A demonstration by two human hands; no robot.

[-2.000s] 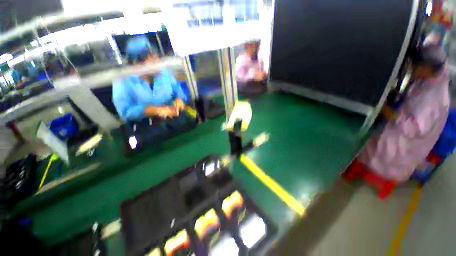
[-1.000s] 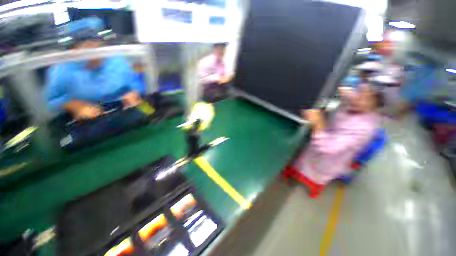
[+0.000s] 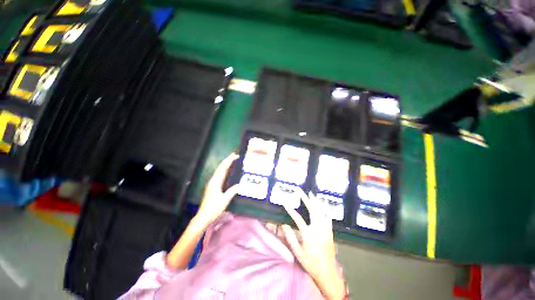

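Note:
The near black phone tray (image 3: 378, 229) holds a row of smartphones with lit screens, white above rows of keys or icons; the rightmost phone (image 3: 374, 190) shows an orange and blue band. My left hand (image 3: 218, 190) is at the tray's left edge, fingers apart. My right hand (image 3: 314, 234) is over the middle phones, fingers spread, fingertips at the lower screens of the second and third phones from the left. A second black tray (image 3: 290, 102) lies against the far side, with dark, glare-marked slabs in its right slots.
A tall tray stack (image 3: 111, 99) with yellow-marked pieces on top stands at far left. Beside it lies a black tray (image 3: 176, 111) with a dark slab (image 3: 138, 176). A black holder (image 3: 460, 111) and yellow tape (image 3: 431, 193) are at right. More trays (image 3: 126, 246) are below left.
The view has swung left and down onto the trays. Both my hands and the tray stack now show. The seated workers and black panel have mostly left the view.

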